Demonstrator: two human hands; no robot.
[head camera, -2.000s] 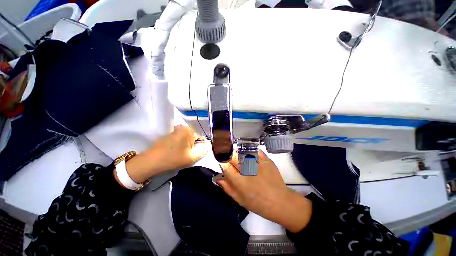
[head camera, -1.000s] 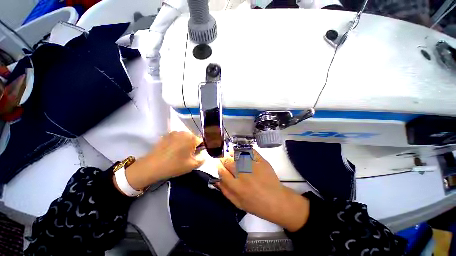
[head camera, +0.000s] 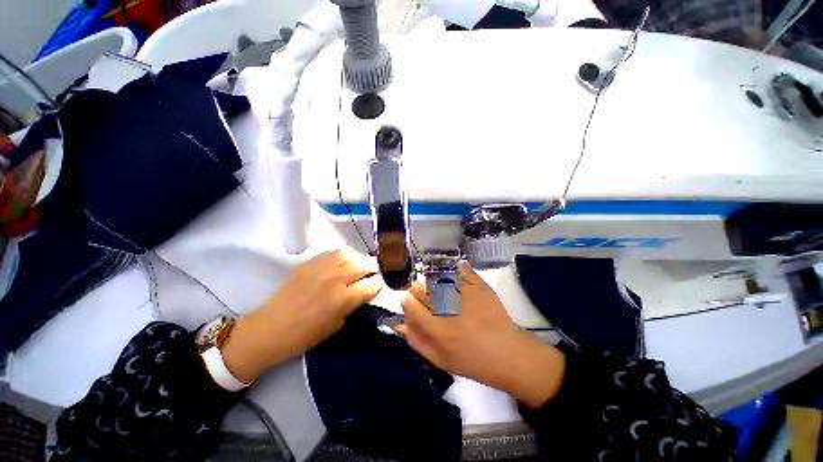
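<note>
A navy cut piece (head camera: 379, 392) hangs from the needle area over the table's front edge. My left hand (head camera: 307, 311), with a watch and white band, has its fingertips on the work left of the needle. My right hand (head camera: 469, 334) is bent at the needle, with its fingertips partly behind the grey block (head camera: 444, 296). A small metal thing (head camera: 391, 323) shows by my right fingers. The white sewing machine head (head camera: 505, 117) stands over the work. Its shiny guard (head camera: 390, 221) hides the needle and the exact seam.
A navy bundle (head camera: 135, 153) lies at the left on pale cloth. More navy pieces (head camera: 582, 302) lie under the arm at right. A light grey piece (head camera: 284, 406) lies front left. A measuring tape (head camera: 496, 447) runs along the front edge. White bins (head camera: 203, 36) stand behind.
My left hand has shifted slightly left and lower, its wrist turned so the watch face shows more. My right hand stays at the needle. The navy piece has moved slightly.
</note>
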